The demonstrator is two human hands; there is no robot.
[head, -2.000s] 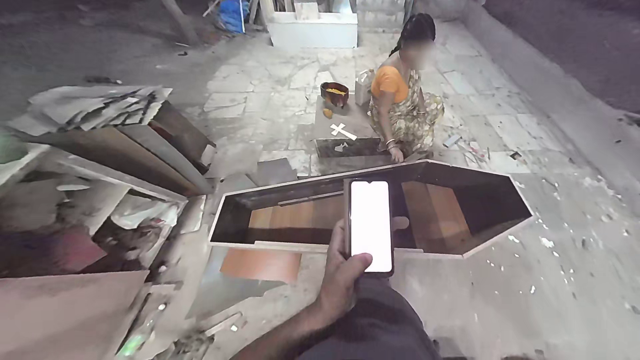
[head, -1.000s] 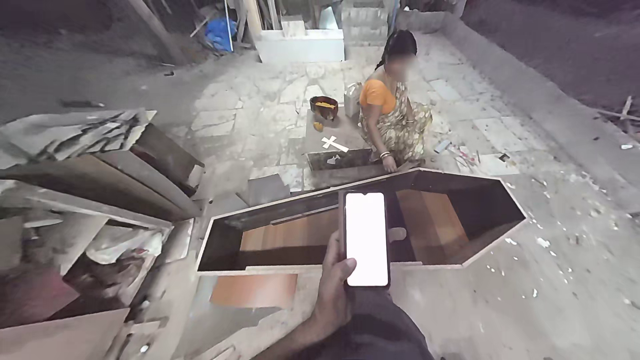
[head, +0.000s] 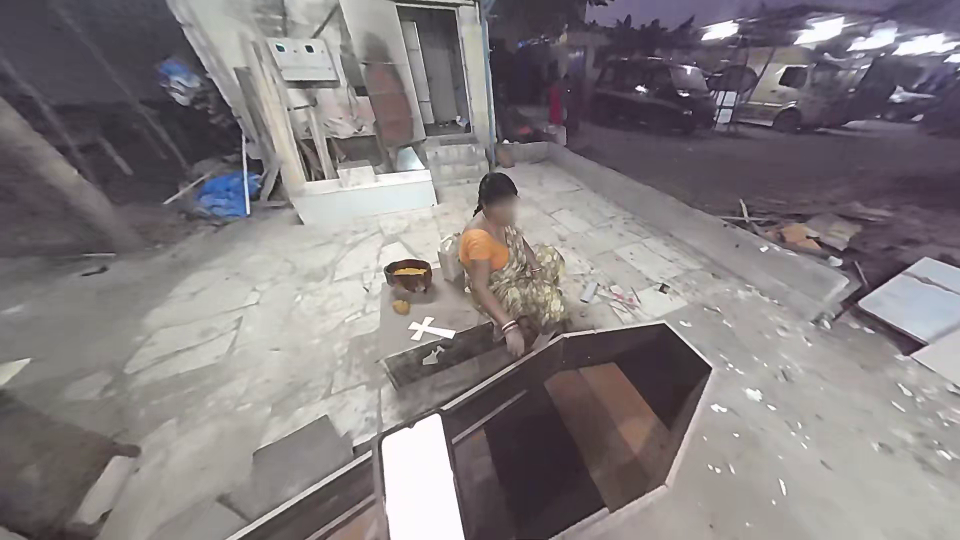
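Note:
A smartphone with a bright white screen (head: 422,480) stands upright at the bottom edge of the view. The hand that holds it is below the frame, and neither of my hands shows. Behind the phone lies an open wooden coffin (head: 690,442), wide and angled at its right end, with brown boards across its inside. A person in an orange blouse (head: 484,251) sits on the paving at the coffin's far side, one hand (head: 515,342) down by its rim. Near that hand lies a dark panel (head: 450,360) bearing a pale shape. A white cross (head: 431,328) rests just beyond the panel.
A dark bowl with yellow contents (head: 409,276) sits left of the person. Flat grey sheets (head: 300,457) lie by the coffin's left part. A low kerb (head: 697,217) runs along the right, with white panels (head: 919,300) beyond. Steps (head: 457,165) lead to a doorway; vehicles (head: 652,94) stand behind.
The view has swung up, bringing the doorway and vehicles into sight. My hand on the phone, seen before, is out of frame, and the phone is now low at the bottom edge.

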